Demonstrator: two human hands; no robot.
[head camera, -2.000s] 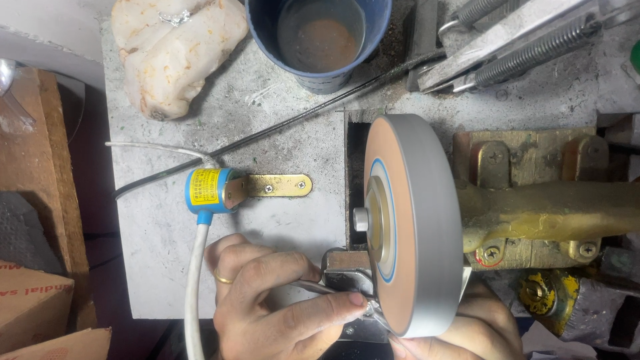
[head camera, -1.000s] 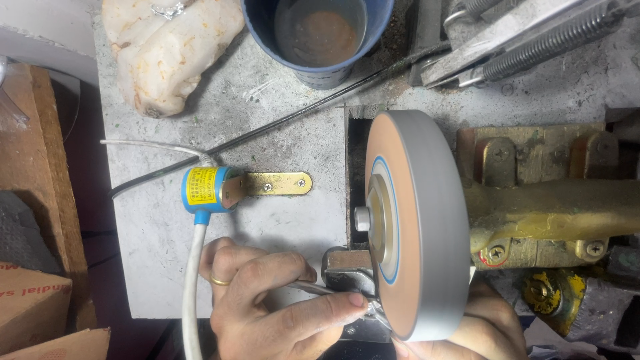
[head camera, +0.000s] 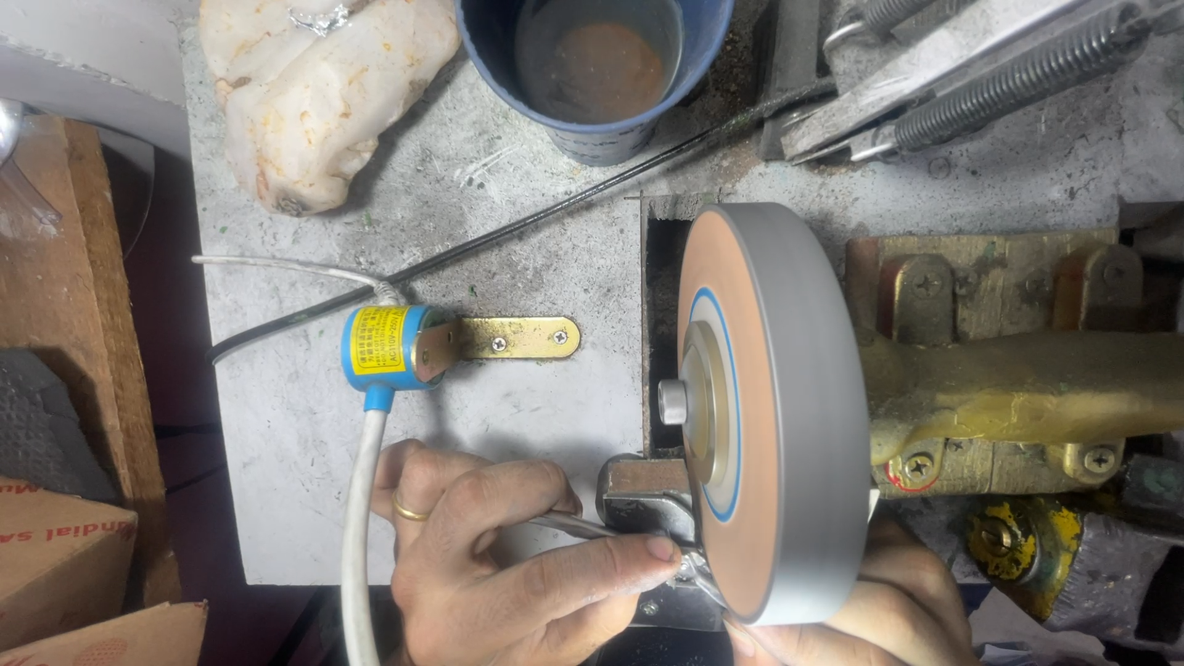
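Note:
A grinding wheel (head camera: 819, 407) with a grey rim and a tan side face stands on its spindle over a slot in the bench. My left hand (head camera: 518, 546), a ring on one finger, grips a thin metal piece (head camera: 578, 527) whose far end lies at the wheel's lower edge, by a metal tool rest (head camera: 647, 499). My right hand (head camera: 860, 610) is below and behind the wheel, partly hidden by it. Its fingertips are near the same end of the metal piece; whether they grip it is hidden.
A blue cup (head camera: 601, 139) of murky liquid and a crumpled whitish bag (head camera: 314, 120) stand at the back. A blue lamp head with a white flexible cable (head camera: 361, 527) rises left of my left hand. Springs (head camera: 1017, 79) lie upper right, a brass-coloured spindle housing (head camera: 1036, 384) right, cardboard boxes (head camera: 65, 564) lower left.

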